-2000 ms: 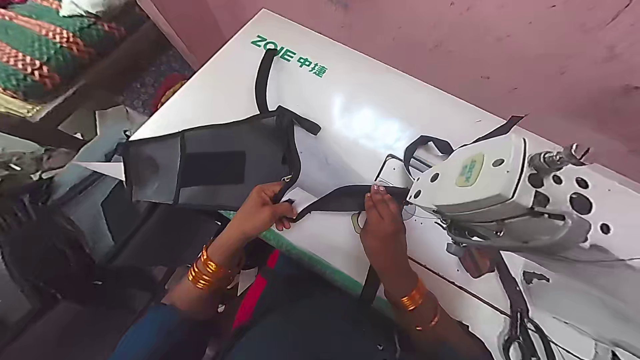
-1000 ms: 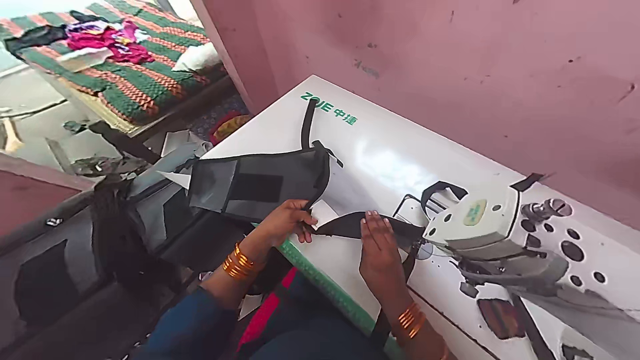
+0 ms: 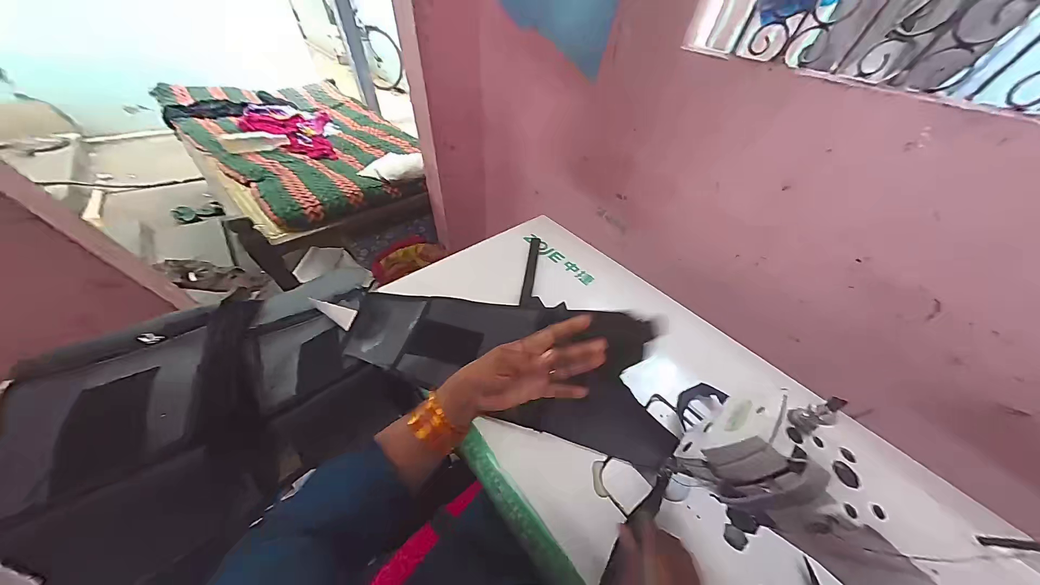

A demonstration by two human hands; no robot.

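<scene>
A dark fabric piece (image 3: pixel 455 333) with straps lies across the white sewing table (image 3: pixel 536 471), one end reaching the head of the white sewing machine (image 3: pixel 747 439). Over its middle is my left hand (image 3: pixel 540 366), fingers spread, with orange-gold bangles at the wrist; it grips nothing, and whether it touches the cloth cannot be told. My right hand (image 3: pixel 654 552) is blurred at the bottom edge, below the machine head and beside a dark strap (image 3: pixel 650 500). Its fingers are too unclear to show a hold. The machine's needle area is hard to make out.
More dark fabric pieces (image 3: pixel 162 422) are piled at the left. A pink wall (image 3: pixel 772 203) runs behind the table, with a window grille (image 3: pixel 877 49) above. Beyond a doorway stands a bed with a striped cover (image 3: pixel 301 171) and clothes on it.
The view has swung up and left. My left hand has let go of the strap edge and now is spread over the fabric. My right hand has left the strip beside the machine head and moved lower.
</scene>
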